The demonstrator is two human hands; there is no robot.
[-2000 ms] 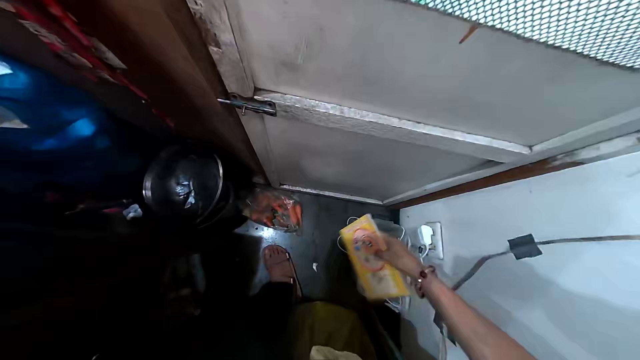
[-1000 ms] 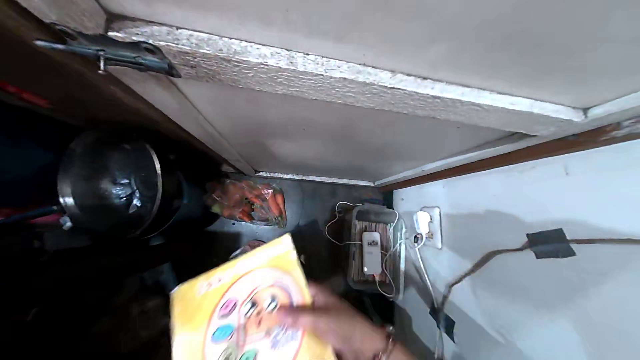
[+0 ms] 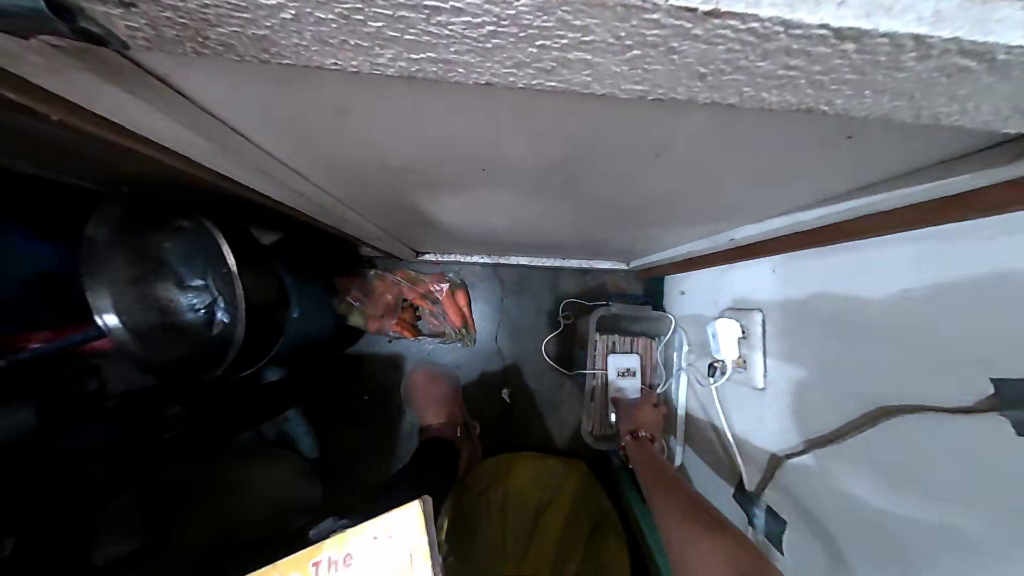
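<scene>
My right hand [image 3: 642,418] reaches down into a clear plastic container [image 3: 594,436] on the floor by the wall. Its fingers are at the lower end of a white power bank or similar device [image 3: 624,374], which lies on a row of thin, upright items [image 3: 602,400]. Whether the fingers grip the device is unclear. White cables [image 3: 552,358] run from the container, and a white charger [image 3: 724,339] is plugged into the wall socket [image 3: 754,352]. The corner of a yellow book or box [image 3: 372,544] shows at the bottom edge; what holds it is out of sight. My left hand is not visible.
A clear bag of carrots [image 3: 424,308] lies on the floor near the door panel [image 3: 512,168]. Left of it stands a metal pan [image 3: 164,296] with a handle. My foot [image 3: 432,394] and a yellow-green cloth or sack [image 3: 532,520] are below. A taped cable [image 3: 880,416] runs along the wall.
My right hand has left the yellow book or box and moved down to the white device in the container. The yellow item is now at the bottom edge. The view has moved lower.
</scene>
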